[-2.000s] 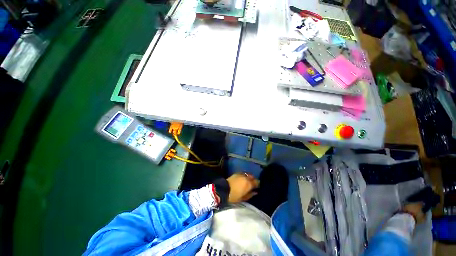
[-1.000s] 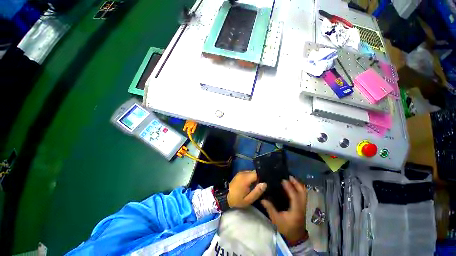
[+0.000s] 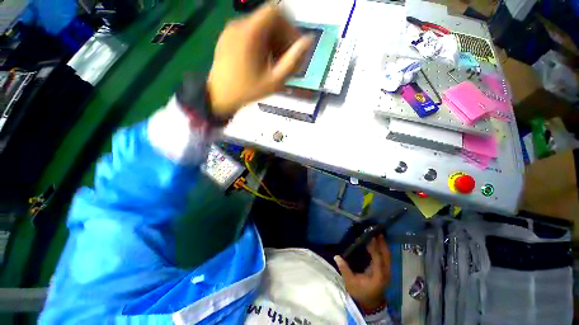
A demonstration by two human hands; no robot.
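My left hand (image 3: 251, 63) is raised over the left part of the teal-green fixture cover (image 3: 327, 54) and is blurred. Its fingers are bent; whether they touch or grip the cover is hidden. The dark window of the cover shows beside my thumb. My right hand (image 3: 368, 276) is low, near my lap, and holds a thin black phone frame (image 3: 368, 238), tilted and seen nearly edge-on.
The teach pendant (image 3: 222, 166) lies left of the machine bed (image 3: 355, 127), partly behind my left sleeve. The perforated plate (image 3: 390, 101) bears crumpled tissue, a purple packet (image 3: 419, 99) and pink pads (image 3: 468, 101). An emergency stop (image 3: 464, 183) is at front right. A parts tray (image 3: 530, 279) is lower right.
My left hand has let go of the phone frame and moved up and forward to the fixture cover. My right hand still holds the frame, now tilted edge-on. The fixture came further into view earlier.
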